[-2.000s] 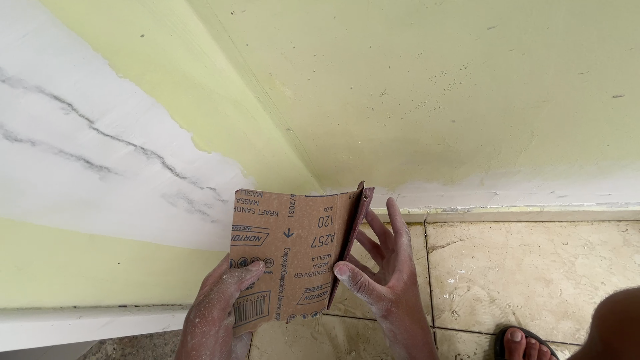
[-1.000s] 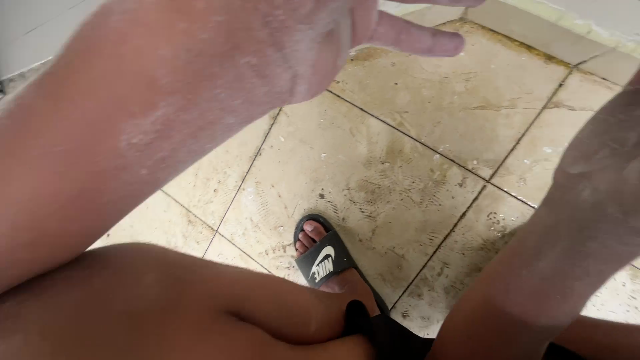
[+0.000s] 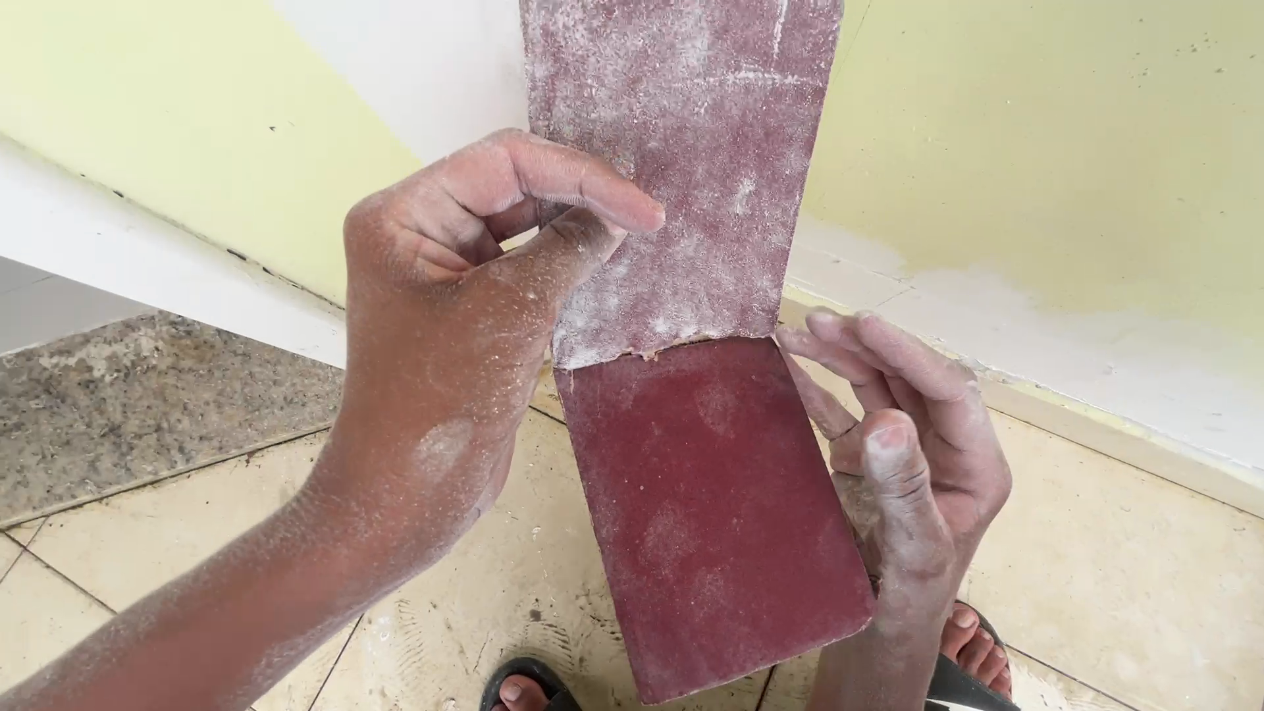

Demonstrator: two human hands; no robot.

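Observation:
A sheet of dark red sandpaper (image 3: 726,513) hangs between my hands, grit side toward me. Its upper part (image 3: 691,128) is coated with white dust, and a ragged, torn-looking line crosses it above the cleaner lower part. At the left edge of the dusty part, my left hand (image 3: 474,257) pinches the sheet between thumb and bent forefinger. My right hand (image 3: 908,444) is beside the right edge at the ragged line; its fingers are behind or against that edge, and whether they grip it cannot be told. Both hands are dusty.
A yellow-green wall (image 3: 1047,138) with a whitish lower band rises at right. At left are a painted wall (image 3: 178,109), a white ledge and a speckled stone slab (image 3: 168,395). Below lie beige floor tiles (image 3: 1116,553) and feet in black slides (image 3: 533,686).
Two seconds ago the sandpaper showed its printed brown backing; now its red grit side faces me. The view has swung from the floor back to the walls, and the sheet is in view again.

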